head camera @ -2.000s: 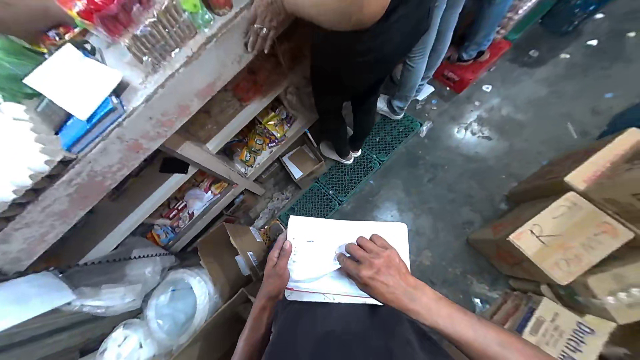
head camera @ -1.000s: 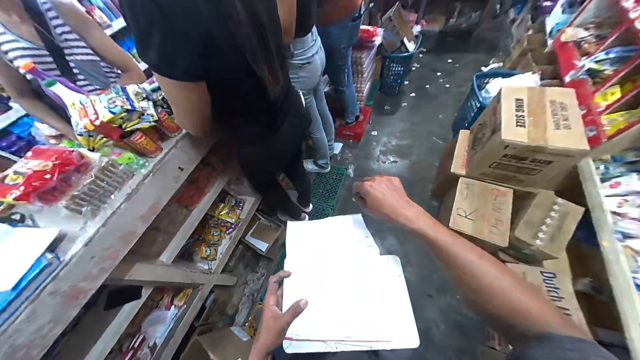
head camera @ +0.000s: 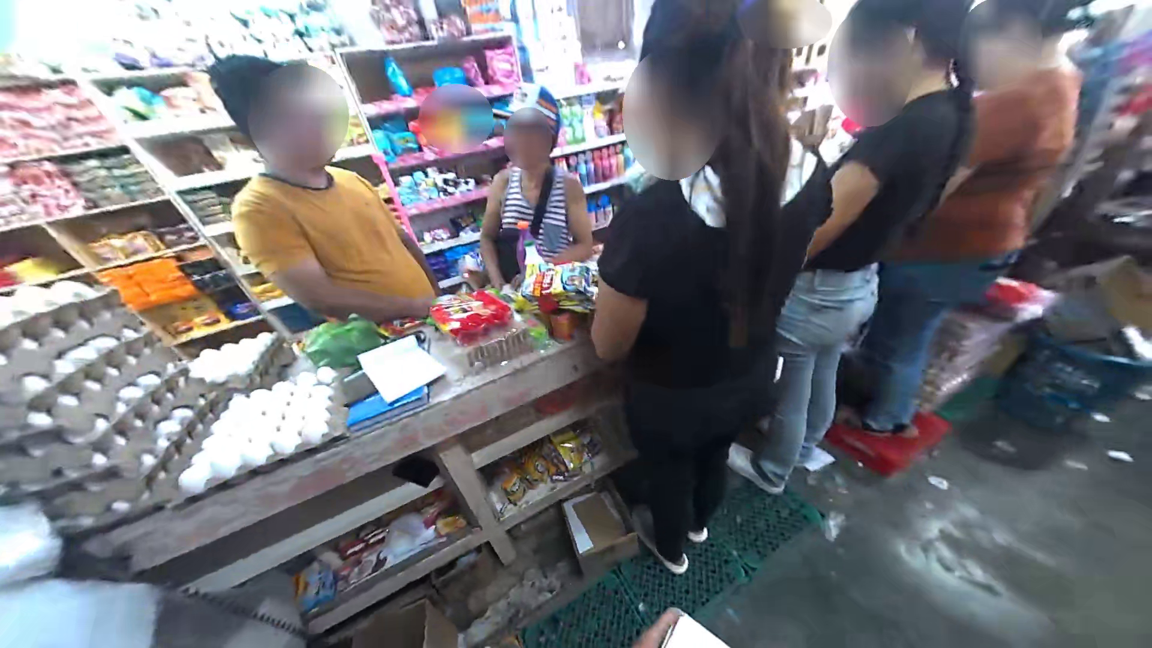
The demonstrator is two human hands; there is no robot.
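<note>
At the bottom edge of the view, part of my left hand (head camera: pixel 660 628) shows as a bit of finger or thumb against the corner of a white notebook or paper pad (head camera: pixel 695 634). The rest of that hand and of the pad is cut off below. My right hand is out of view. Ahead, a wooden counter (head camera: pixel 504 404) carries white eggs (head camera: pixel 270 423) in trays, a white sheet of paper (head camera: pixel 400 368) over a blue item (head camera: pixel 387 409), a green plastic bag (head camera: pixel 343 341) and red snack packs (head camera: pixel 470 315).
Two people stand behind the counter, before stocked shelves (head camera: pixel 162 126). Several people stand along its front at right. Green plastic mats (head camera: pixel 684 576), an open cardboard box (head camera: pixel 598 533) and a red crate (head camera: pixel 886 441) lie on the floor. Packaged goods fill the lower shelves (head camera: pixel 396 549).
The view has swung up and left toward the counter. My right hand, on the pad two seconds ago and raised off it one second ago, has left the view. Most of the pad is out of view.
</note>
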